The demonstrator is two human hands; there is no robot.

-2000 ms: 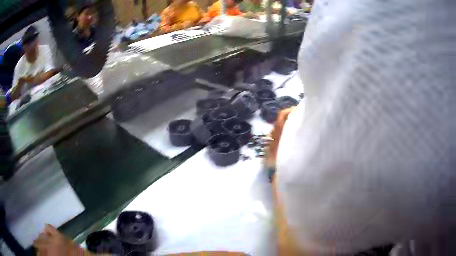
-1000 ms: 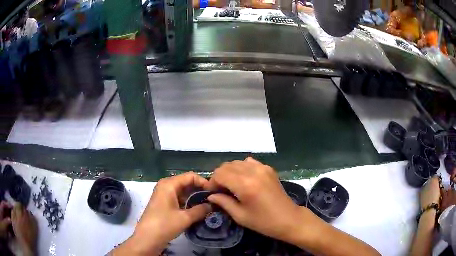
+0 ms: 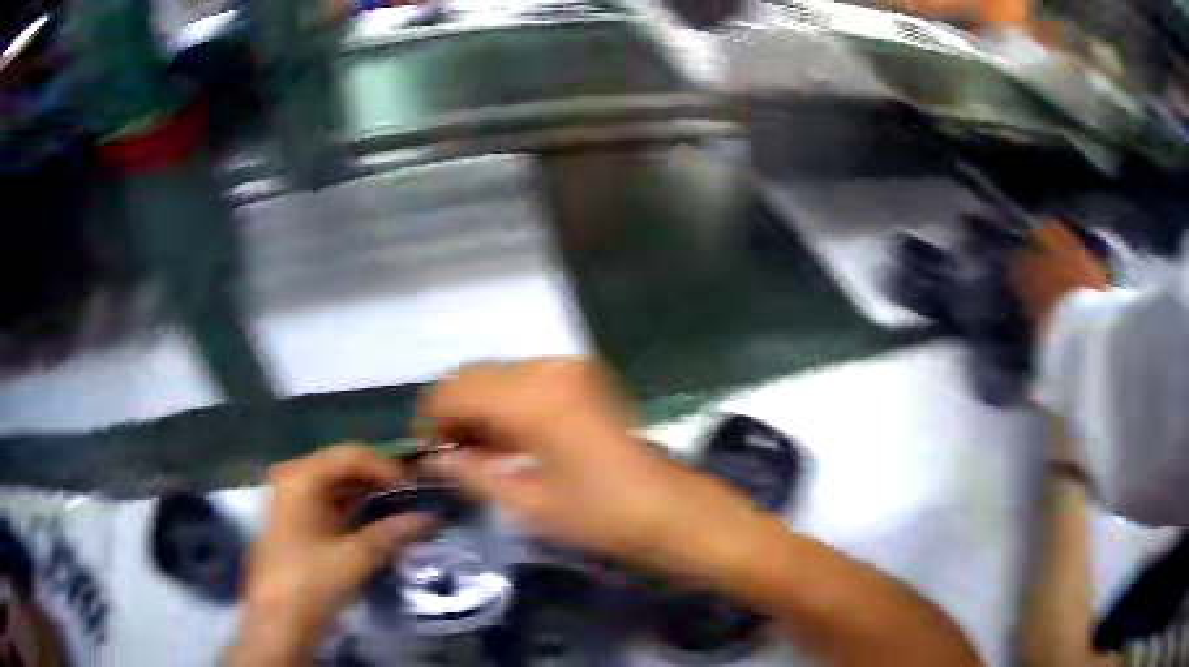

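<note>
The frame is blurred by motion. A black plastic housing with a shiny raised centre is tilted open towards me at the lower middle. My left hand holds its left side, with the thumb over the rim. My right hand is at its far rim, fingers bent and closed on it. Any small part between the fingertips is hidden or too blurred to tell. More black housings stand close by: one to the right, others partly under my right forearm, and one to the left.
Small dark parts lie at the lower left beside part of another person's hand. A green post with red tape rises at the left. White sheets lie on the dark green belt. At right, another person's hand reaches to piled housings.
The view has swung right, so my hands and the housing appear further left. Both hands still hold the housing. The neighbour's arm at right now reaches further forward to the pile.
</note>
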